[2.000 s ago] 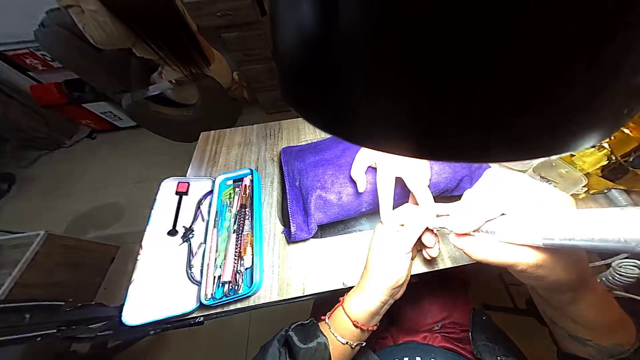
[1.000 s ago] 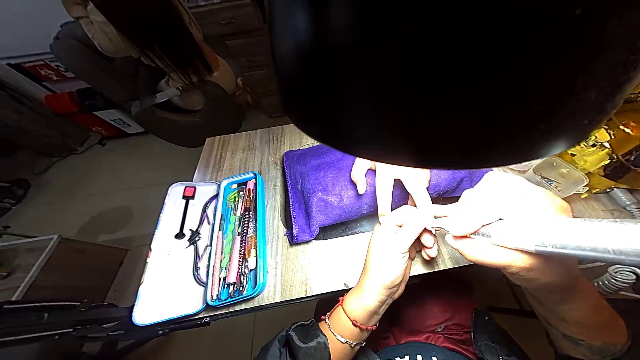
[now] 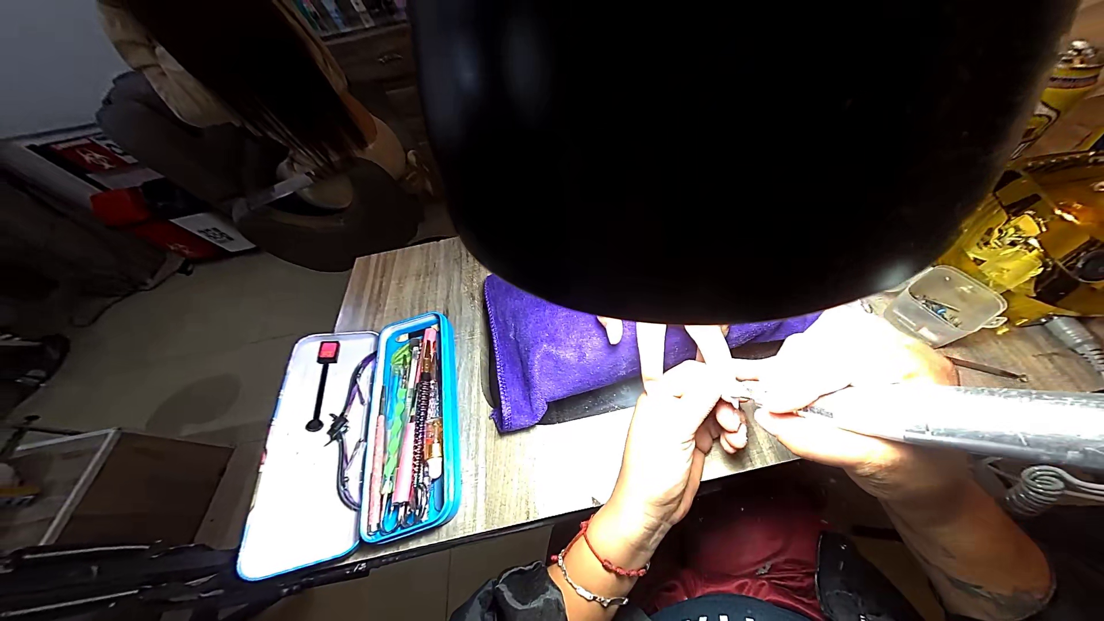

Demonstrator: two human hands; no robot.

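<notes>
My left hand pinches a finger of another person's hand, which lies over a purple towel. In my right hand is a silver nail drill handpiece, its narrow end pointing left at the held fingertip. Both my hands meet at that fingertip. Glare hides the bit and the nail, so contact between them cannot be told. A large black lamp head or shade covers the upper part of the other person's hand.
An open blue-rimmed case of brushes and tools lies left on the wooden table. At right are a clear plastic box with small bits, a thin metal tool and a coiled cable. Another person sits at upper left.
</notes>
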